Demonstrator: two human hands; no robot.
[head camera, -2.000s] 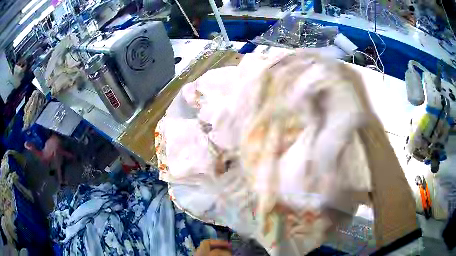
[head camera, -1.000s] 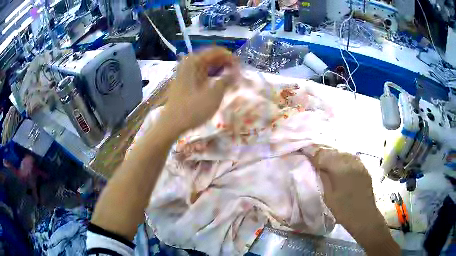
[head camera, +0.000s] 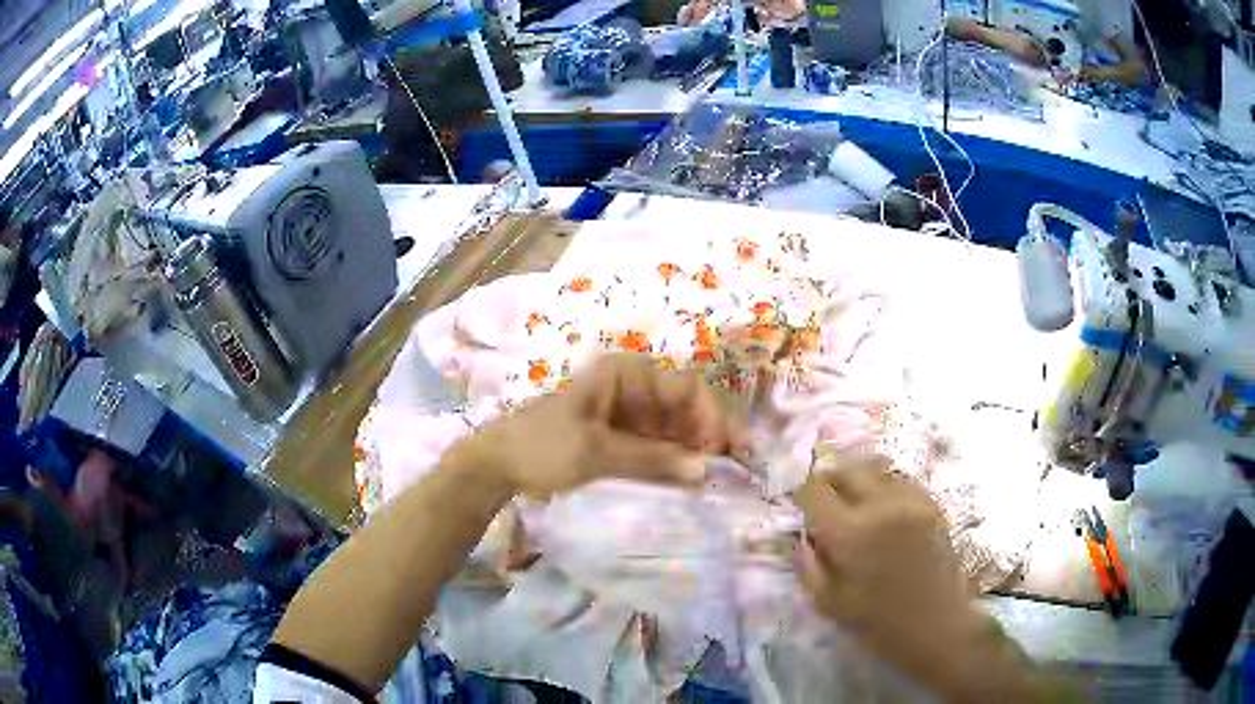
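A thin cream-pink garment (head camera: 454, 358) with an orange-red flower print lies spread over the white table and hangs over its front edge. My left hand (head camera: 640, 424) is over the middle of the garment, with fingers curled and pinching cloth just below the flower print. My right hand (head camera: 860, 530) is just to its right, with fingertips on the same stretch of cloth. The fingertips are blurred. A crinkled, gathered part (head camera: 950, 502) of the garment lies to the right of my right hand.
White sewing machine head (head camera: 1135, 351) at right. Orange-handled snips (head camera: 1102, 561) lie below it, beside a black flat object (head camera: 1217, 598). Grey box (head camera: 310, 241) with round vent and metal bottle (head camera: 220, 330) at left. Brown cardboard strip (head camera: 330, 440). Blue-white cloth (head camera: 207, 640) below left. Another person's arm (head camera: 998, 39) at the back.
My left hand has come down from the garment's far side toward the middle. My right hand has moved in beside it. The garment lies flatter, with more orange flowers showing.
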